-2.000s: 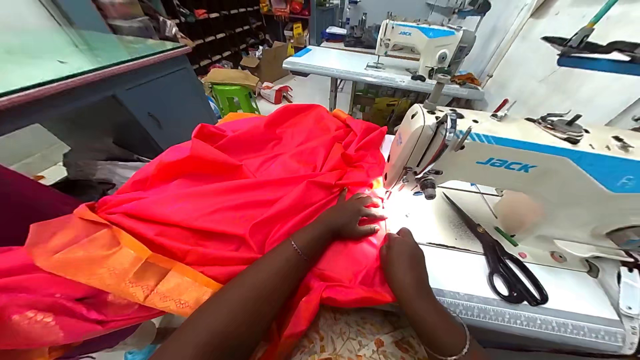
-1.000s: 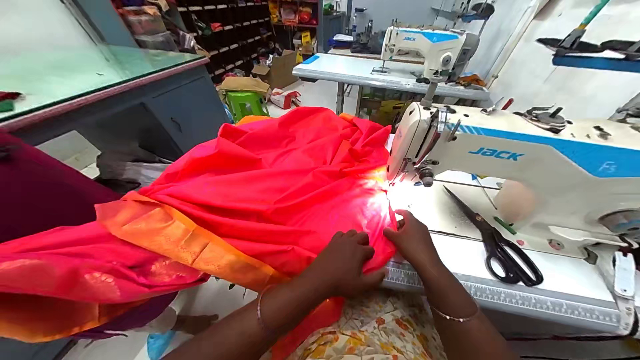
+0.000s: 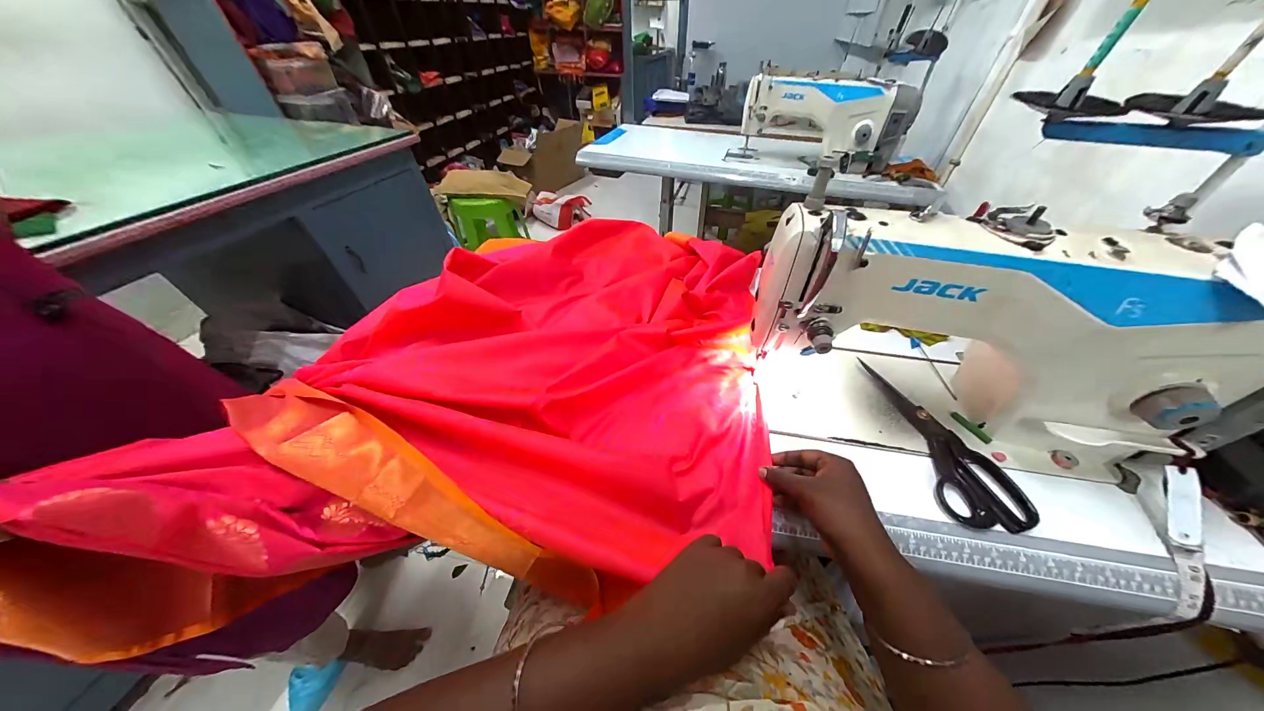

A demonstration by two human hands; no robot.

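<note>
A large piece of pinkish-red fabric (image 3: 553, 365) with an orange woven border (image 3: 385, 474) lies bunched over the table, its right edge running under the needle area of a white Jack sewing machine (image 3: 987, 286), where a lamp glares. My left hand (image 3: 706, 597) grips the fabric's edge low down, near my lap. My right hand (image 3: 820, 489) pinches the same edge between thumb and fingers, between the left hand and the needle. Black-handled scissors (image 3: 973, 474) lie on the machine table, right of my right hand. The glare hides the needle and presser foot.
A measuring tape (image 3: 1047, 568) runs along the table's front edge. Behind stands a second Jack machine (image 3: 820, 114) on its table. At left are a glass-topped counter (image 3: 197, 188), a green stool (image 3: 484, 219) and a co-worker's foot (image 3: 385, 647). A cardboard box (image 3: 553, 158) sits further back.
My left hand has moved from beside the needle down the fabric's edge towards my lap. The right hand stays on the edge, which now hangs straighter between needle and hands.
</note>
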